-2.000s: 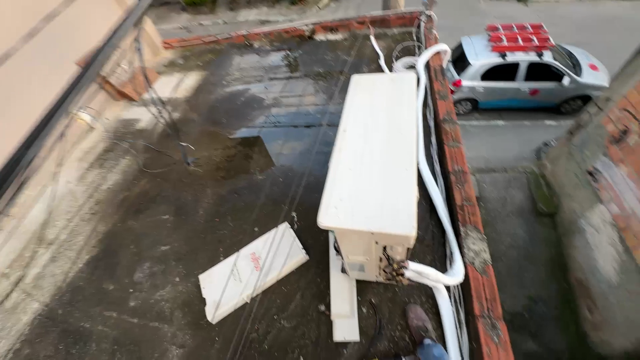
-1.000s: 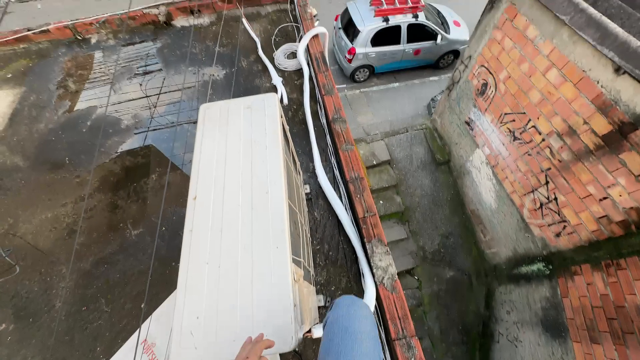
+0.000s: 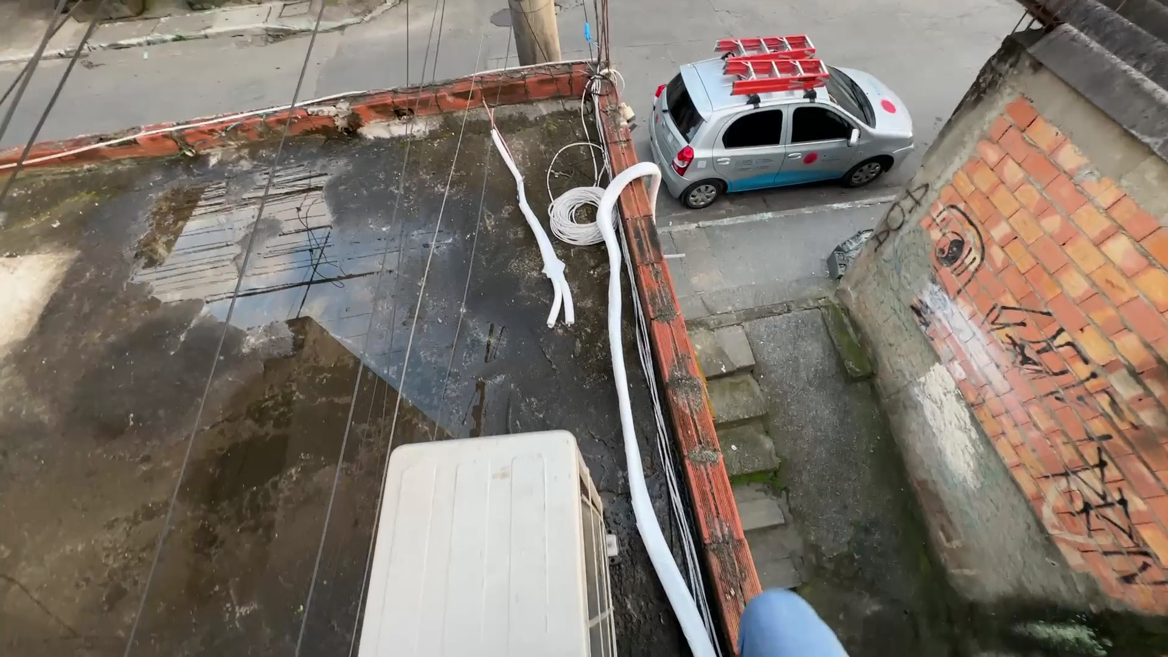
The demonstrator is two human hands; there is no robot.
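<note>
Neither of my hands shows in the head view now. An air conditioner's outdoor unit [image 3: 484, 547], white with a ribbed top, stands at the bottom centre, its lower end cut off by the frame. To its right a white-wrapped pipe [image 3: 628, 392] runs along the brick parapet [image 3: 680, 365] and bends over its top near the far end. A shorter white-wrapped pipe piece [image 3: 538, 233] with a split end lies on the wet roof. Beside it rests a coil of white cable [image 3: 575, 216]. My knee in blue jeans [image 3: 787, 628] is at the bottom edge, by the parapet.
Thin overhead wires [image 3: 415, 319] cross the view above the wet roof slab [image 3: 119, 438]. Beyond the parapet lie a drop to concrete steps [image 3: 744, 401] and a street with a parked silver car [image 3: 776, 137] carrying red ladders. A brick wall with graffiti [image 3: 1058, 319] rises at the right.
A hand that rested on the outdoor unit's near end one second ago is out of view. The view has shifted toward the far parapet, and my knee appears farther right in the frame.
</note>
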